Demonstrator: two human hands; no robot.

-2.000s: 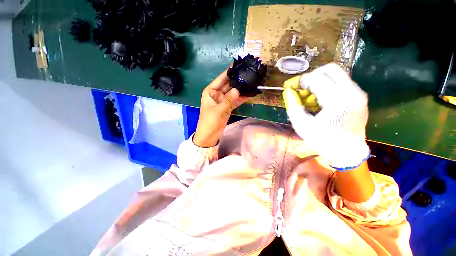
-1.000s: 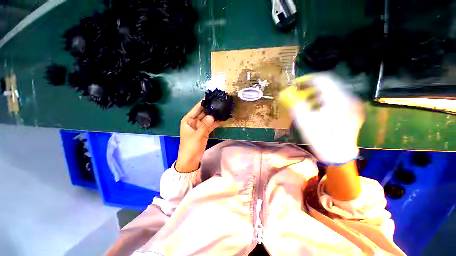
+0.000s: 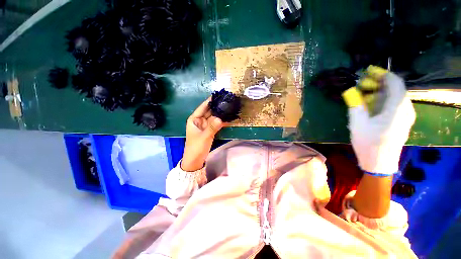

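My bare left hand (image 3: 203, 124) holds a round black spiky hair shell (image 3: 226, 105) by its lower edge, over the left edge of the cardboard pad (image 3: 288, 114). A small whitish glue dish (image 3: 257, 91) lies on the pad. The thin pale applicator (image 3: 275, 94) rests at the dish, its end pointing right. My right hand (image 3: 381, 119), in a white knit glove with yellow fingertips, is right of the pad at dark spiky pieces (image 3: 333, 83). Its thumb and fingers are apart and I see nothing held in it.
A large heap of black spiky parts (image 3: 136, 50) lies at the left on the green bench (image 3: 252, 25). A pale and black tool (image 3: 289, 11) lies behind the pad. Blue bins (image 3: 108, 174) stand below the bench at left. A blue crate (image 3: 429, 202) with black parts is at lower right.
My right hand has let go of the applicator, which now lies at the dish, and has moved right to the dark pieces. My left hand still holds the shell. The view has shifted.
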